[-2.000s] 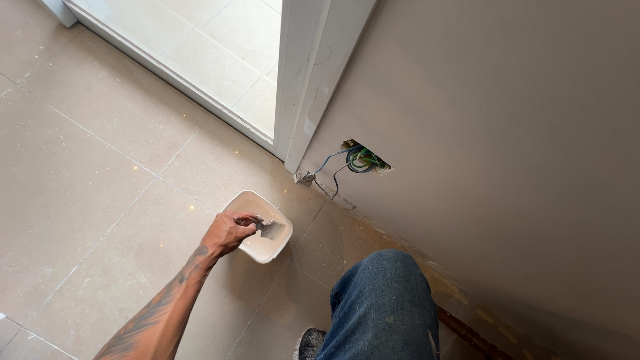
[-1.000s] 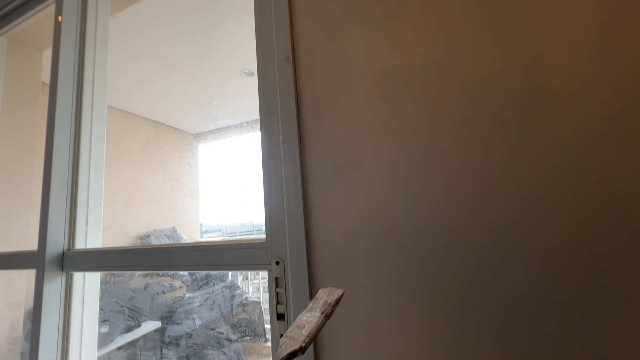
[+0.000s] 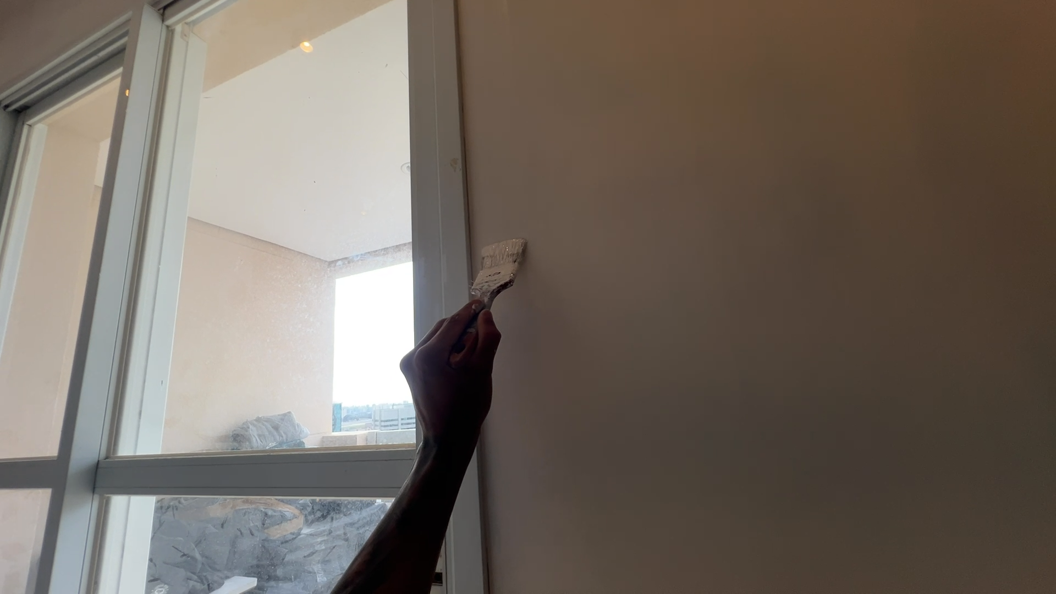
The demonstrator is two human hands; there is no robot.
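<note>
My left hand [image 3: 452, 371] is raised beside the white door frame [image 3: 441, 206], its fingers closed around the handle of a paintbrush [image 3: 497, 268]. The brush points upward with a slight tilt to the right. Its bristles and ferrule are coated with pale paint. The bristle end lies at the beige wall [image 3: 701, 289], just right of the frame; whether it presses on the wall cannot be told. My forearm rises from the bottom edge in front of the frame and glass. My right hand is out of view.
Left of the wall stands a glazed door or window with white rails [image 3: 256, 476] and glass panes [image 3: 289, 165]. Behind the lower glass lies a heap of grey, crumpled sheeting or bags [image 3: 272, 536]. A pale ceiling and a bright opening show through the upper pane.
The view has swung up from the floor, where my left hand was at a white tub. Since one second ago, my left hand has come into view and the brush has moved up.
</note>
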